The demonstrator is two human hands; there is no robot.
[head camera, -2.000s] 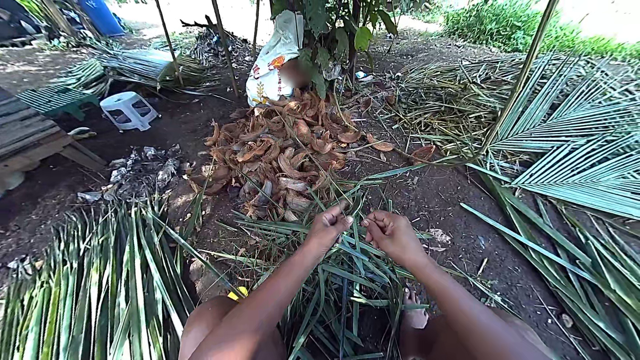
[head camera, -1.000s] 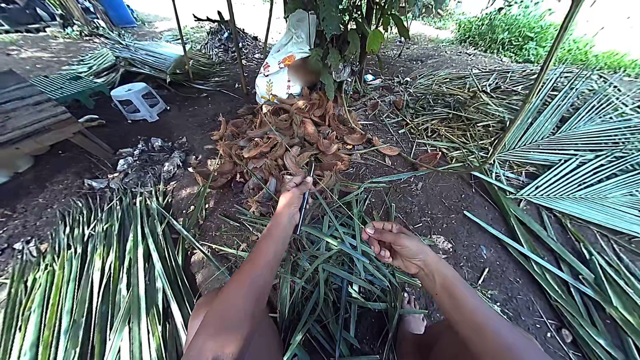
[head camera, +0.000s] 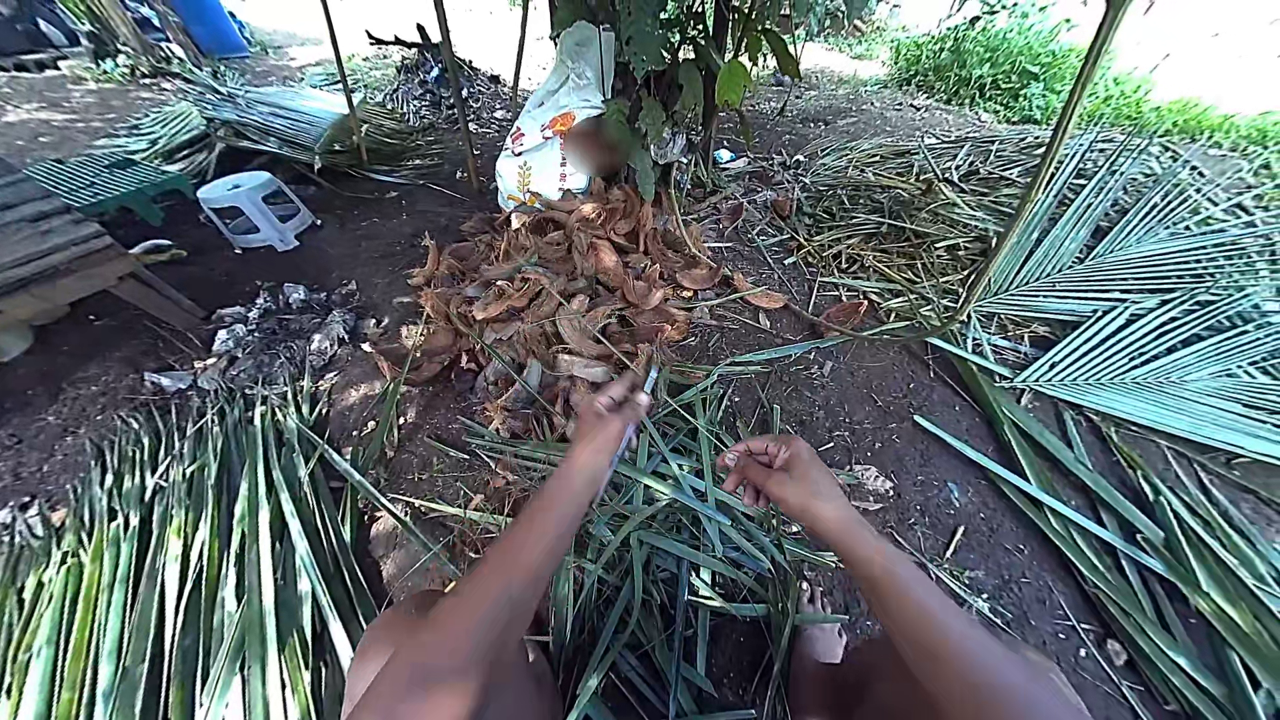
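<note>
My left hand (head camera: 612, 405) is closed on a thin strip (head camera: 630, 430), seemingly of palm leaf, that runs along its side. To its right, my right hand (head camera: 768, 472) is held with curled fingers; whether something thin is between them cannot be made out. Below both hands, between my legs, lies a loose heap of green palm leaf strips (head camera: 650, 560). Beyond the hands is a pile of brown coconut husks (head camera: 590, 290). Long green palm leaflets (head camera: 200, 560) lie in a thick layer at the lower left.
Palm fronds (head camera: 1130, 330) cover the ground at right, beside a slanting pole (head camera: 1050, 160). A white plastic stool (head camera: 256, 205), a green slatted stand (head camera: 105, 180) and a wooden bench (head camera: 50, 245) stand at left. A printed sack (head camera: 545, 140) leans behind the husks.
Two seconds ago my hands were close together; they have since moved apart. The strip at my left hand stays there from one second ago, its angle slightly changed.
</note>
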